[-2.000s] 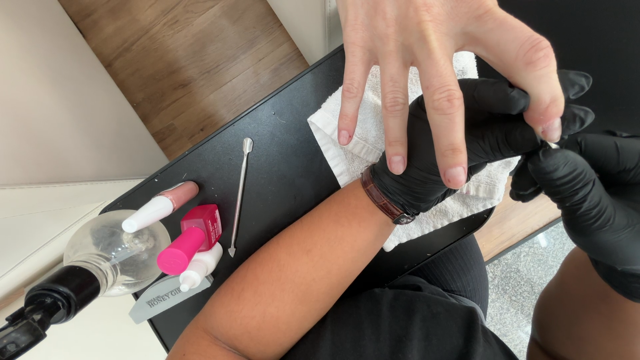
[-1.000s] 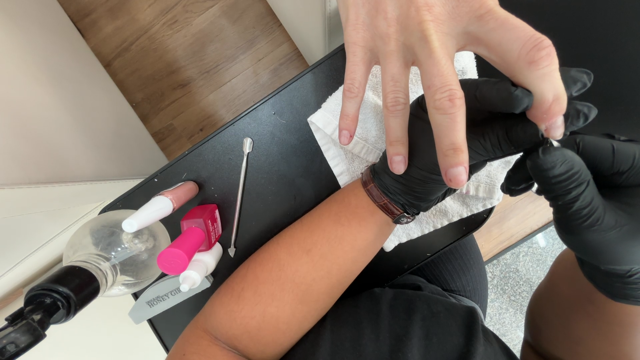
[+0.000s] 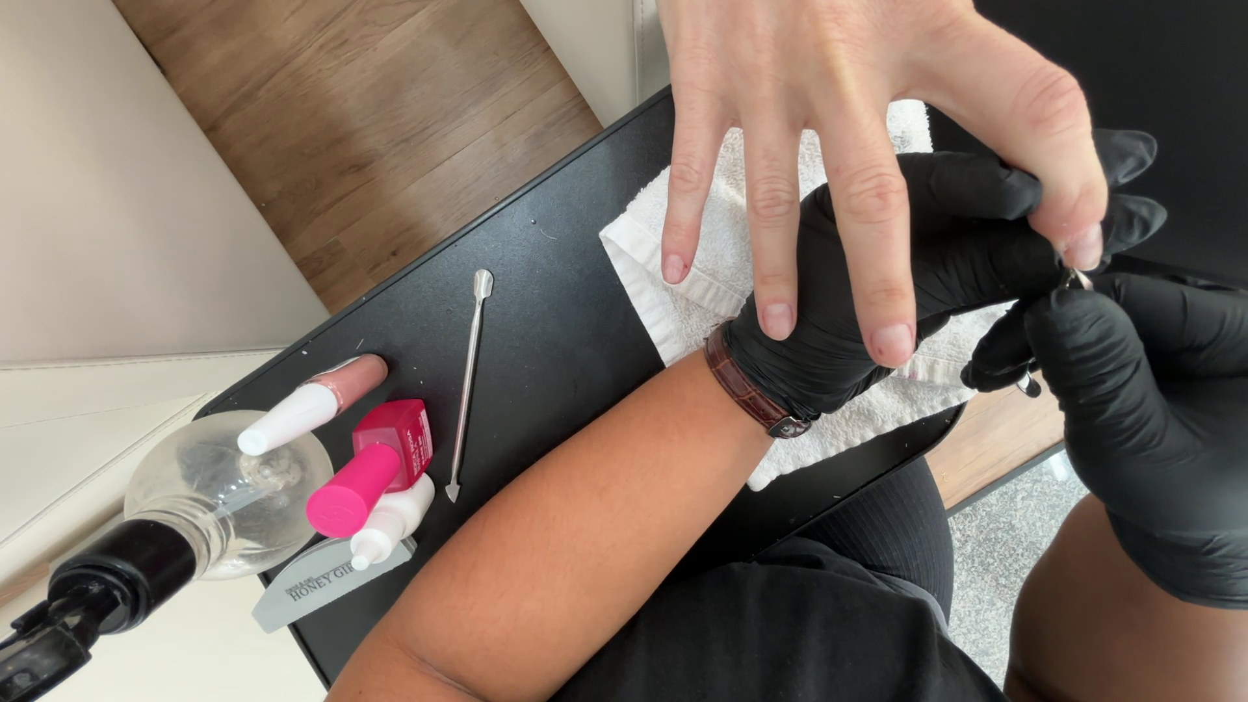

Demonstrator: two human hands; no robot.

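Note:
My left hand (image 3: 877, 263), in a black glove with a brown strap at its wrist, lies under the other person's hand (image 3: 819, 117) and holds that person's thumb between its fingers. My right hand (image 3: 1150, 409), also gloved in black, grips a small metal nail tool (image 3: 1076, 278) whose tip meets the edge of the thumbnail. Most of the tool is hidden in my fingers; a bit of metal shows below them. The person's other fingers are spread above a folded white towel (image 3: 643, 263), with some redness around the nails.
On the black table (image 3: 546, 292) lie a double-ended metal cuticle pusher (image 3: 469, 390), a pink nail polish bottle (image 3: 395, 444), a white-capped tube (image 3: 317, 402), a small white dropper bottle (image 3: 393, 522) and a grey nail file (image 3: 331, 582). A clear pump bottle (image 3: 229, 487) stands at the left.
My right hand has shifted slightly at the thumbnail, its fingers changing position around the tool. My left hand keeps its hold on the thumb.

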